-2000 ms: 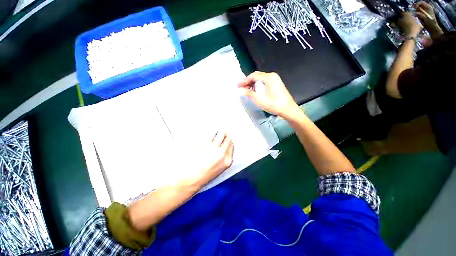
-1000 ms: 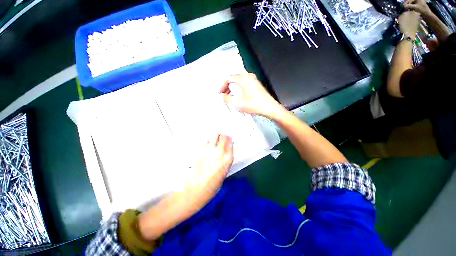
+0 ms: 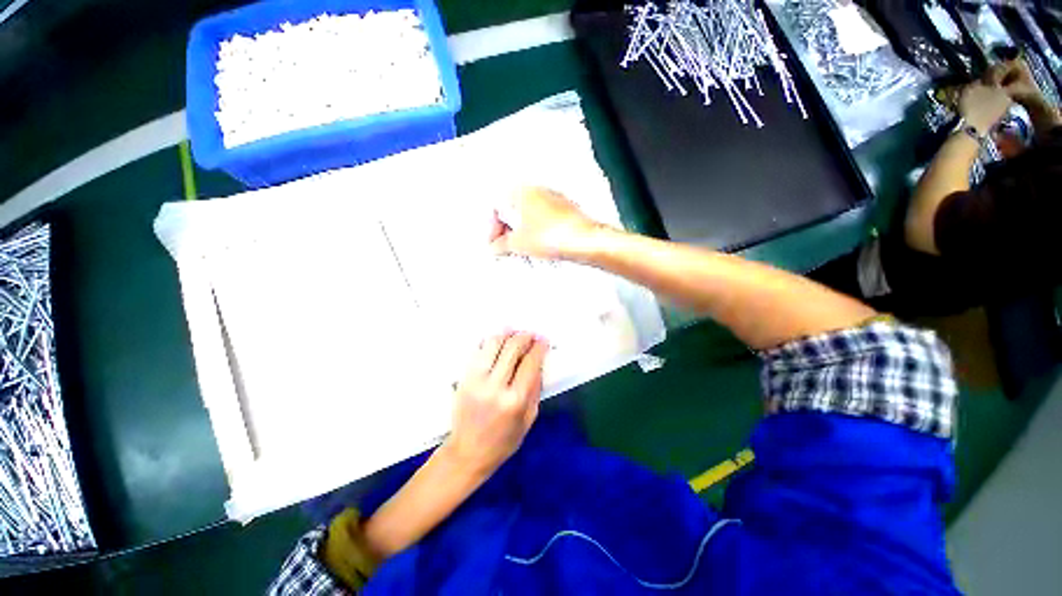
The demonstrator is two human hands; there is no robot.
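A large white sheet (image 3: 314, 338), overexposed, lies in front of me with a few thin dark lines on it. My left hand (image 3: 498, 390) is over the sheet's lower right part, fingers bent together. My right hand (image 3: 542, 224) is over the upper right part, fingers curled with the fingertips near each other. Glare hides whether either hand holds a small part. A blue bin (image 3: 338, 149) heaped with small white pieces (image 3: 332, 76) stands just beyond the sheet.
A black tray (image 3: 745, 175) at the upper right holds fanned metal rods (image 3: 716, 52). Another tray of rods (image 3: 35, 408) is at the far left. Clear bags of parts (image 3: 856, 70) and a neighbouring person's arm (image 3: 949, 181) are at the right. The bench (image 3: 134, 349) is dark green.
My right hand has moved left and inward over the sheet. My left hand has shifted slightly, its forearm now more upright. The view has moved a little, so the bin appears higher and further right.
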